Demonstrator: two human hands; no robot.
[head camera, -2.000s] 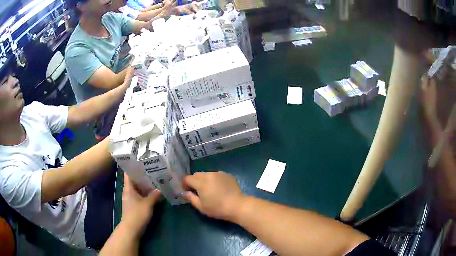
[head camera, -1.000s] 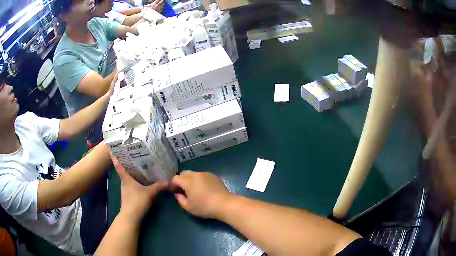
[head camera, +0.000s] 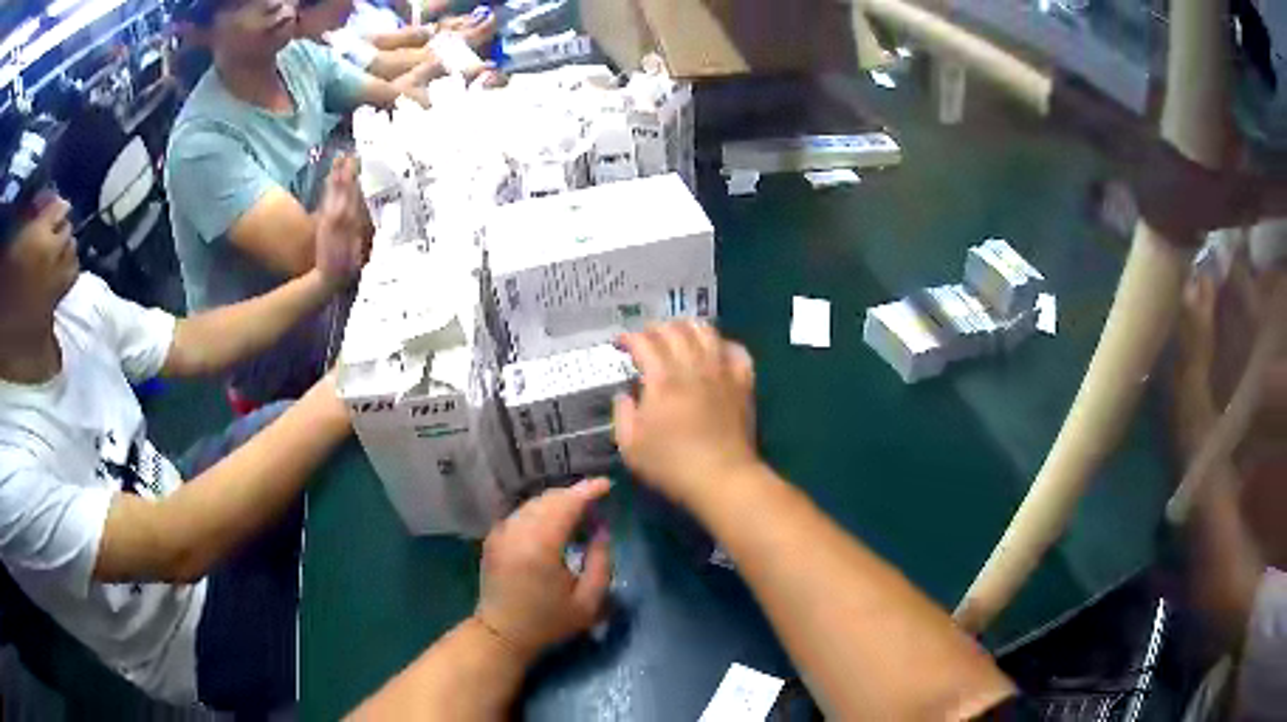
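Closed long cartons (head camera: 600, 254) lie flat in a stack in front of me, white with blue print. My right hand (head camera: 687, 409) lies over the right part of the lower cartons, fingers bent over their side; whether it grips one is unclear. My left hand (head camera: 548, 564) is in front of the stack, off the cartons, with thumb and fingers apart. Upright open-ended cartons (head camera: 412, 451) stand in a tight block at the left, flaps sticking up. A white slip (head camera: 742, 695) lies at the bottom, cut by the picture edge.
A person in a white shirt (head camera: 106, 466) has one arm at the block's left side and the other hand raised. Another person (head camera: 240, 169) is behind. Small box stacks (head camera: 953, 313) and a white card (head camera: 810, 322) lie right. A pale pole (head camera: 1080, 451) stands at the right edge.
My right hand has moved from the block's front corner up onto the stack. My left hand has left the block and moved right. The neighbour's far hand has lifted off.
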